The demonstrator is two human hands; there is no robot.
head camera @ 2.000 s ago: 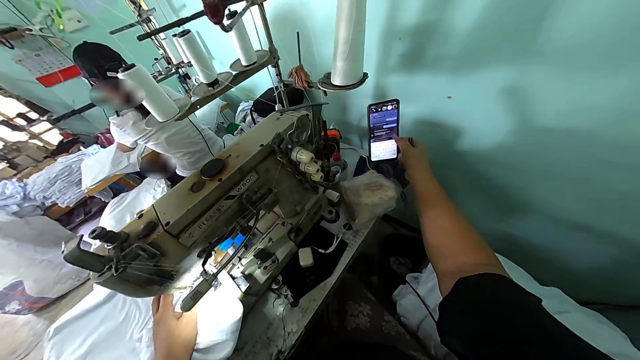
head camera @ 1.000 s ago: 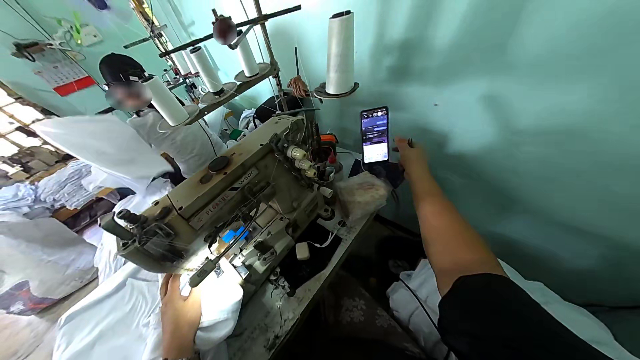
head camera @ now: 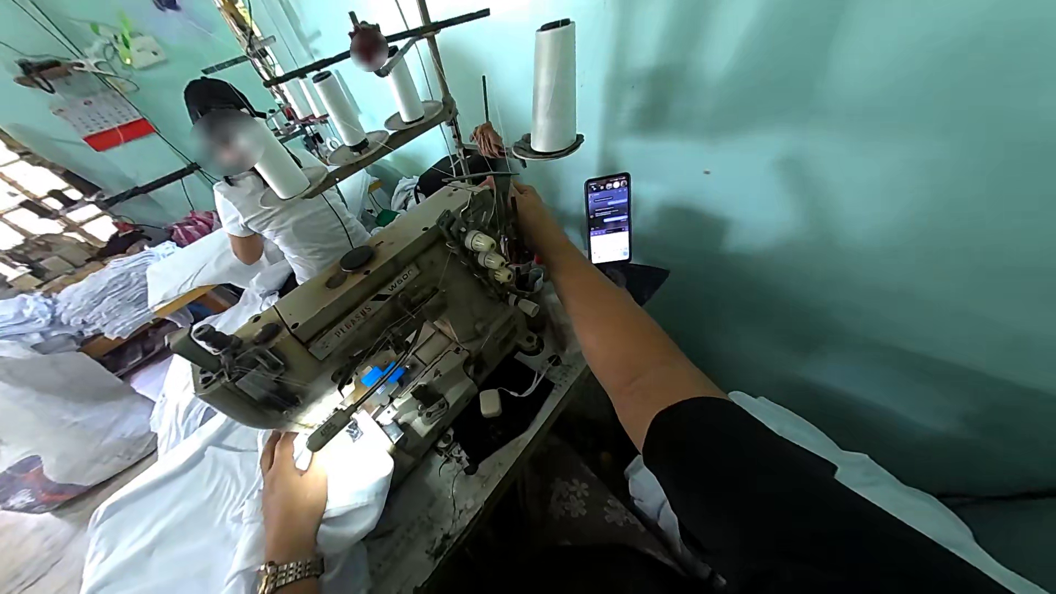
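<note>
My left hand (head camera: 293, 487), with a metal watch at its wrist, rests on white fabric (head camera: 190, 495) beside the needle area of a Pegasus sewing machine (head camera: 371, 305); whether its fingers pinch the cloth is unclear. My right hand (head camera: 524, 206) reaches behind the right end of the machine, near the thread guides and tension knobs (head camera: 492, 260). Its fingers are mostly hidden, so its grip does not show. To the right of that forearm a smartphone (head camera: 608, 219) with a lit screen stands upright near the wall. A lamp glows at the needle area.
White thread cones (head camera: 554, 87) stand on a rack (head camera: 388, 144) above the machine. A person in a white shirt (head camera: 289, 219) sits beyond it at the left. Piled light cloth (head camera: 124, 289) lies at far left. The machine table's edge (head camera: 511, 462) runs diagonally below my right arm.
My right hand has moved left from beside the phone to behind the machine's right end. My left hand stays on the white fabric. The co-worker's raised white cloth has come down.
</note>
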